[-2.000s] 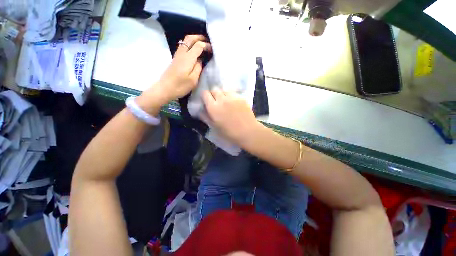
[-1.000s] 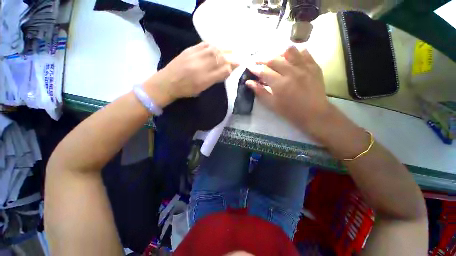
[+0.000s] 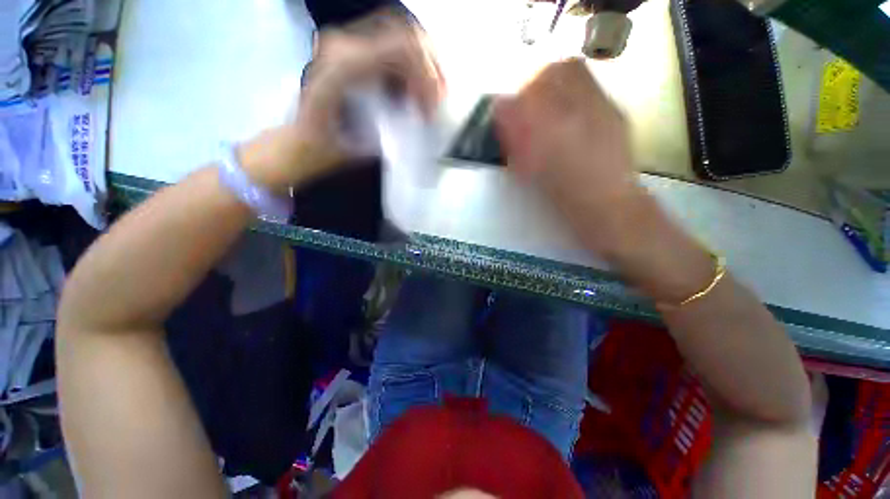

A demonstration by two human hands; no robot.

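Observation:
My left hand (image 3: pixel 371 88) is blurred, over the white table (image 3: pixel 205 107), with its fingers closed on a pale piece (image 3: pixel 405 161) that hangs towards the table edge. A black fabric panel (image 3: pixel 342 200) lies under and below this hand, near the green edge; more black fabric shows above the hand. My right hand (image 3: pixel 571 132) is blurred, its fingers bent at the right end of a short dark strip (image 3: pixel 478 134). Whether they grip the strip cannot be seen. The sewing machine's lower part (image 3: pixel 607 34) is at the top, cut off by the frame.
A smartphone with a studded edge (image 3: pixel 739 93) lies right of the machine, beside a yellow label (image 3: pixel 838 95). A blue-handled tool (image 3: pixel 864 246) is at the far right. Layered cut pieces (image 3: pixel 59 44) and a printed white bag (image 3: pixel 49 146) are at the left. Red bags are below right.
My hands have parted from their place near the needle area. The pale piece has moved left with my left hand. The dark strip is higher and tilted. The black panel reaches less far below the table edge.

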